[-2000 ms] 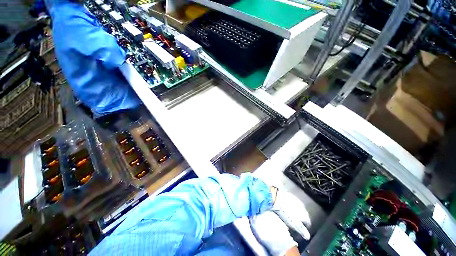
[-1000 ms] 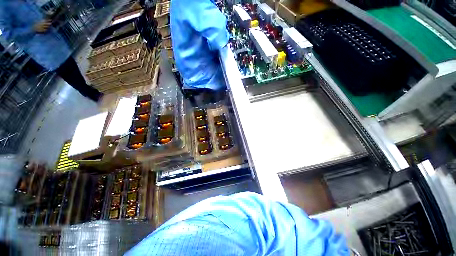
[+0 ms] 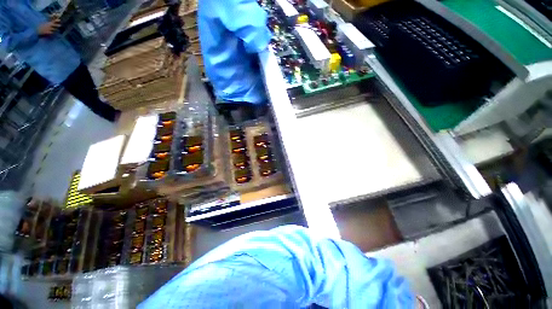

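A black bin point(image 3: 433, 283) with a heap of thin long-stemmed parts point(image 3: 478, 280) is at the lower right, cut off by the bottom edge. My blue left sleeve point(image 3: 272, 265) reaches across the bottom centre toward the bin. Its hand is out of the picture below; only a bit of wrist shows at the sleeve's end. My right hand is not in view. A green circuit board point(image 3: 339, 81) with pale heatsinks lies on the line at the top centre. A pale flat plate point(image 3: 363, 151) lies between the rails before it.
Blister trays of dark and orange coils point(image 3: 193, 157) stand left of the white rail point(image 3: 284, 130). A black component tray point(image 3: 430, 57) sits on the green shelf point(image 3: 445, 114). A neighbour's blue sleeve point(image 3: 233, 54) is by the line. Another person point(image 3: 45, 48) stands upper left, near stacked cardboard point(image 3: 142, 72).
The view has swung left. My gloved hands, seen by the bin two seconds ago, have left the picture. The bin now lies lower right, and the board beside it is out of view.
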